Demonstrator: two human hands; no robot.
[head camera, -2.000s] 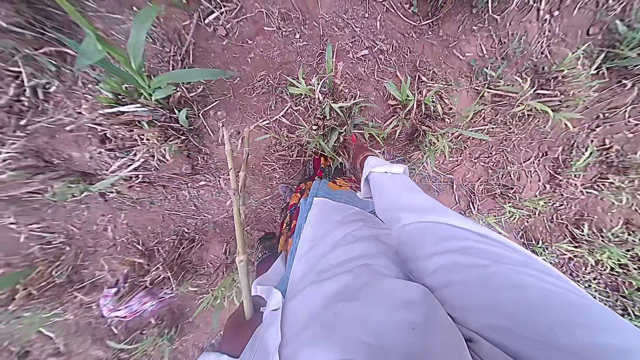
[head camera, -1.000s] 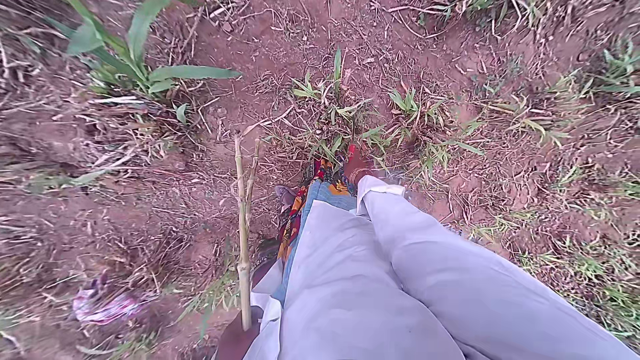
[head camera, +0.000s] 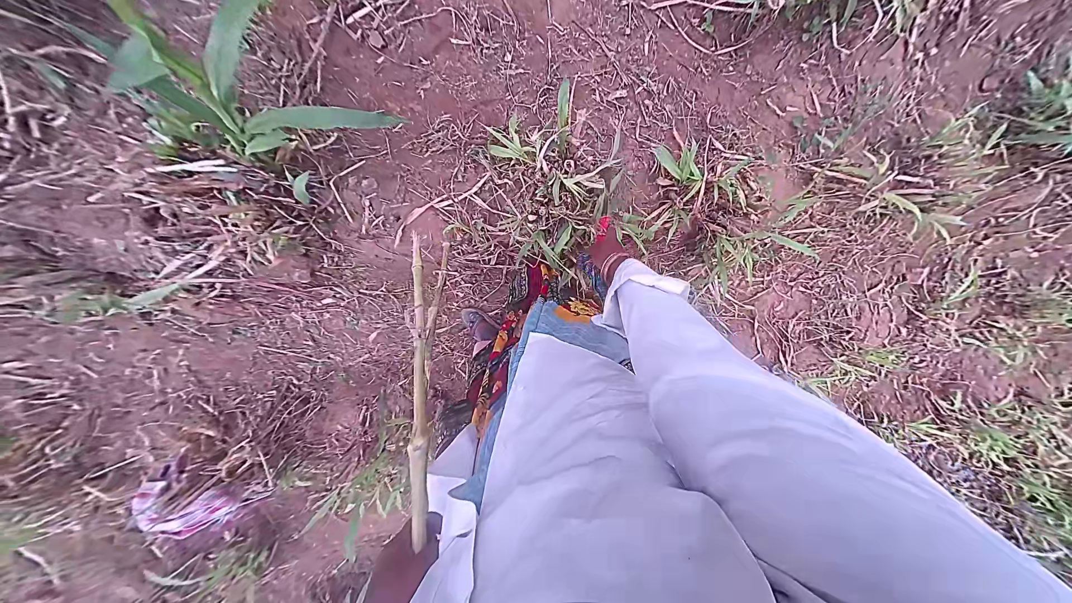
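My left hand (head camera: 407, 553), low in the view and left of the light-coloured garment (head camera: 603, 452), is closed around a forked dry stick (head camera: 419, 402). The stick's two prongs point up toward the top of the view. At the end of the long sleeve (head camera: 720, 394), my right hand (head camera: 607, 247) reaches down by the grass tufts (head camera: 569, 193). Red shows at its fingertips and a band circles the wrist. Its fingers are partly hidden, so whether it grips anything is unclear. Patterned cloth (head camera: 502, 335) hangs below the blue hem, with part of a shoe (head camera: 480, 324) beside it.
Reddish soil with dry straw and roots lies all around. A broad-leaved green plant (head camera: 222, 109) grows at the upper left. A crumpled pink and white cloth or wrapper (head camera: 188, 511) lies at the lower left. More grass (head camera: 1005, 461) grows at the right.
My right hand has shifted slightly and now reaches beside the grass tufts. My left hand still holds the stick, which stands a little more upright than in the earliest frame.
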